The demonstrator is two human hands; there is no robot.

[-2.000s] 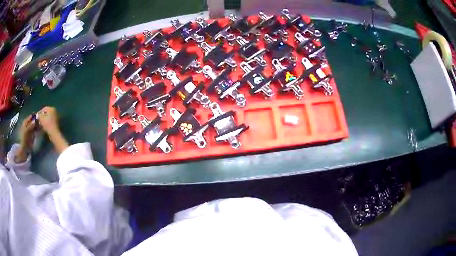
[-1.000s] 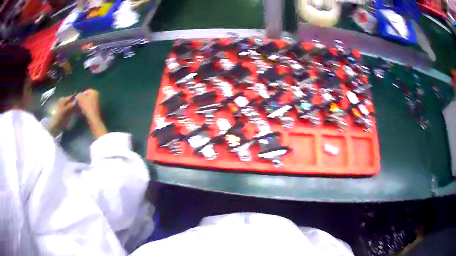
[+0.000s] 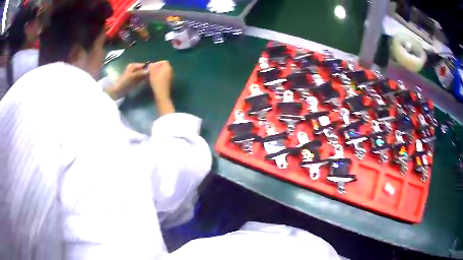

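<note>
A red compartment tray point(image 3: 284, 170) lies tilted across the view on the green bench, right of centre. Rows of black devices point(image 3: 289, 110) held by silver bulldog clips point(image 3: 315, 169) fill most of its pockets. Three pockets at the near right hold no device; the middle one has a small white piece point(image 3: 389, 188) in it. Neither of my hands is in view. Only white cloth of my own smock point(image 3: 259, 244) shows at the bottom edge.
A person in a white smock point(image 3: 76, 167) sits at the left, both hands point(image 3: 148, 71) together on a small dark item. Behind are a squat bottle point(image 3: 184, 38), a tape roll point(image 3: 408, 53) and a grey post point(image 3: 374, 35). Loose clips point(image 3: 449, 127) lie at the right.
The view has swung left and tilted, so the tray now sits further right and slanted. The neighbouring person shows larger, with the head in view. The tray's contents look the same.
</note>
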